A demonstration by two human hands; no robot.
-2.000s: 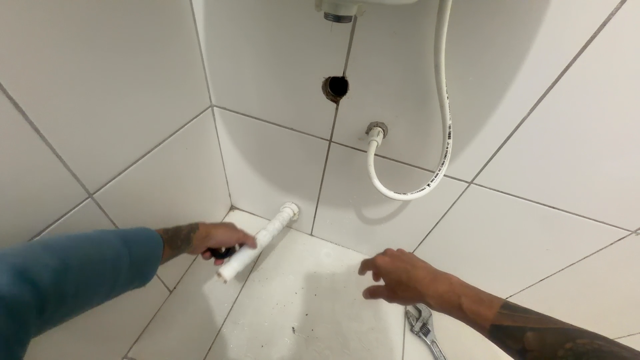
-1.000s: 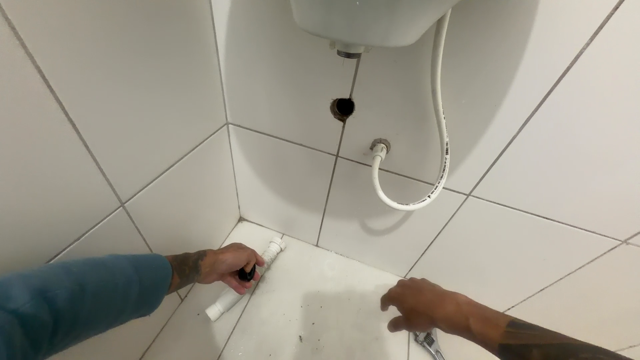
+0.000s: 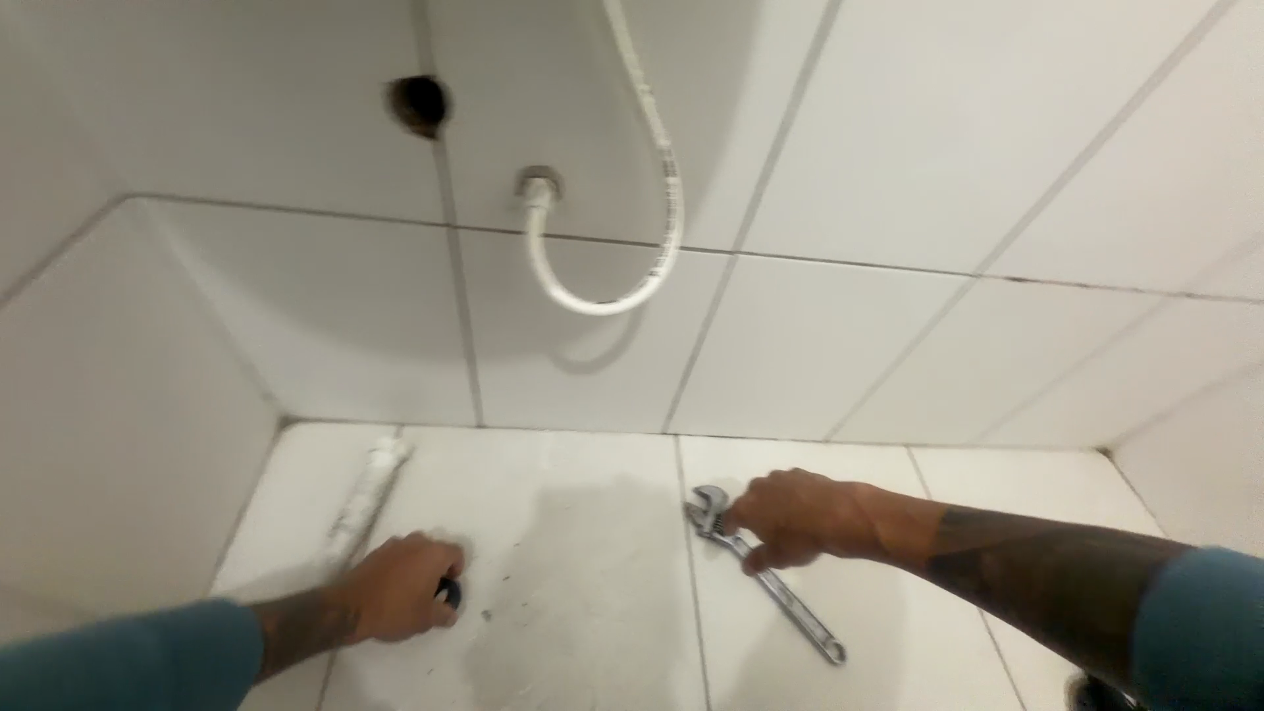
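My left hand [image 3: 405,588] is low on the left over the tiled floor, its fingers closed on a small black ring-shaped part [image 3: 448,592]. Beyond it, near the wall corner, a white plastic drain pipe [image 3: 363,494] lies on the floor. At the right, my right hand [image 3: 795,518] reaches over an adjustable wrench [image 3: 785,597] lying on the floor, with its fingertips at the wrench's head. Whether the fingers grip the wrench is not clear. The view is slightly blurred.
A white flexible water hose [image 3: 671,207] loops down from above to a wall fitting [image 3: 539,186]. To its left is a round hole [image 3: 420,104] in the tiled wall. Small bits of debris [image 3: 486,614] lie on the floor. A dark object [image 3: 1096,691] shows at the bottom right.
My left hand has let go of the white pipe, which lies on the floor. My right hand has come to the wrench's head. The view has shifted down and to the right.
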